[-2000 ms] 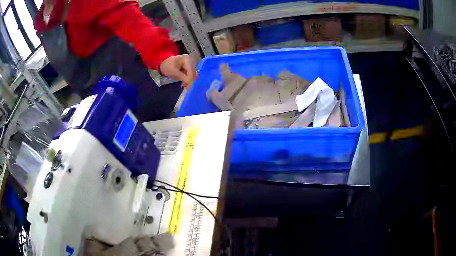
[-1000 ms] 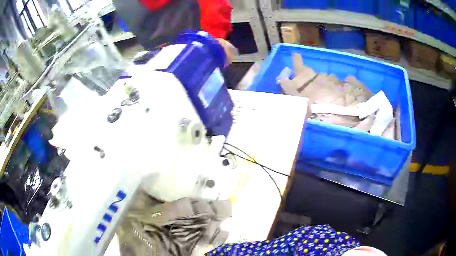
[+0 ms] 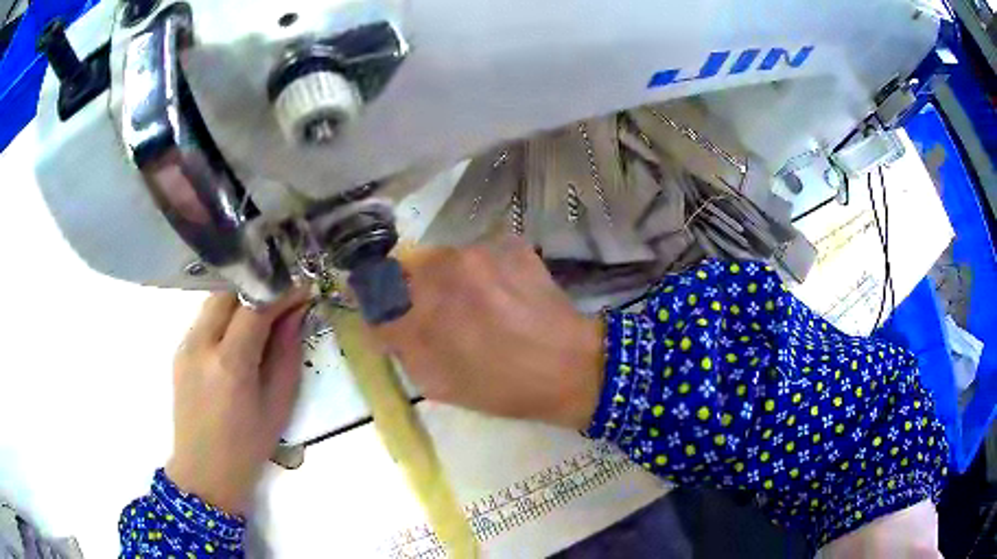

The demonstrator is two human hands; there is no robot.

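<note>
The white sewing machine (image 3: 525,82) with blue "JIN" lettering spans the top. My left hand (image 3: 235,382) is left of the needle area, its fingertips close together beside the metal presser foot (image 3: 319,286). My right hand (image 3: 497,339) is right of the foot, its fingertips partly hidden behind the dark block (image 3: 379,289). Whatever lies between my fingers is hidden or too small to tell. A pale yellow tape (image 3: 405,442) runs from the foot toward the table's front edge. A heap of taupe zipper pieces (image 3: 590,207) with metal teeth lies under the machine arm, beyond my right hand.
A printed ruler (image 3: 536,497) runs along the white table's front edge. Black cords (image 3: 882,240) cross the table at the right. A blue crate (image 3: 973,328) stands beyond the right edge. A pale ribbed knob (image 3: 317,106) sits on the machine head.
The view has turned from the crate and the other person to the needle area. Both my hands have come into view at the presser foot, with the yellow tape between them.
</note>
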